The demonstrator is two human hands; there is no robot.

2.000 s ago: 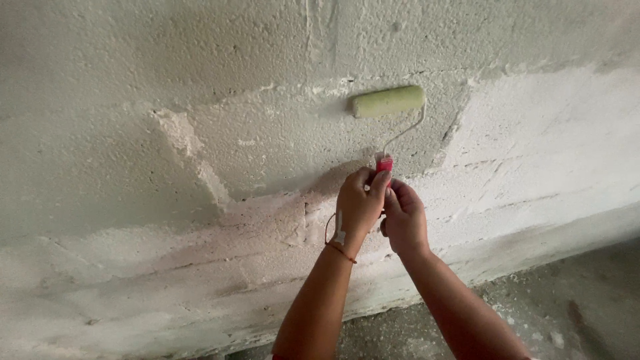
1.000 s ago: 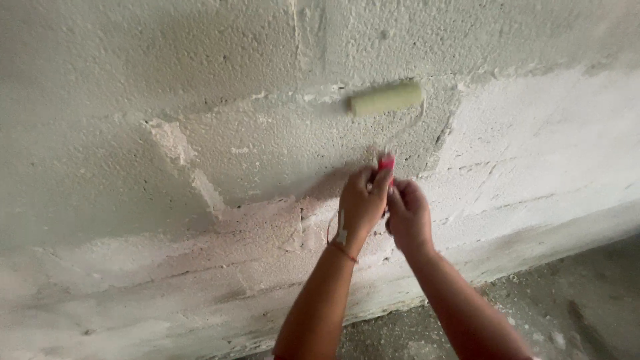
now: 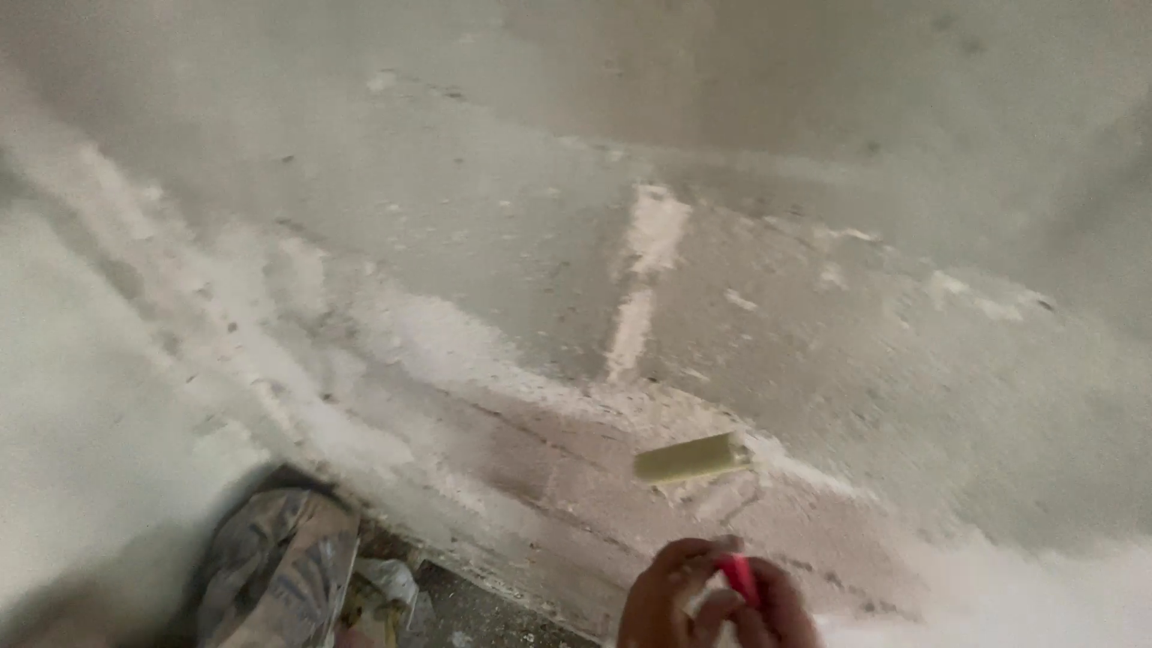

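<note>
A small paint roller with a pale green sleeve point(image 3: 688, 458) is before the block wall point(image 3: 504, 225); whether it touches the wall cannot be told. Its thin wire frame runs down to a red handle point(image 3: 740, 579) near the bottom edge. Around the handle, from the left side, closes my left hand point(image 3: 664, 589). My right hand point(image 3: 781, 603) is against the handle's other side, its fingers blurred and close to the left ones. Both forearms are out of view.
A wall corner runs down the left side. At the lower left stands a sack-like or cloth-covered object point(image 3: 283, 567) with dark streaks, beside crumpled pale plastic point(image 3: 387, 585). Dark, speckled floor point(image 3: 477, 612) shows at the wall's foot.
The view has swung left, bringing the corner and the streaked object into sight. The roller is now before the pinkish lower wall, below the pale vertical patch; before, it was right of that patch.
</note>
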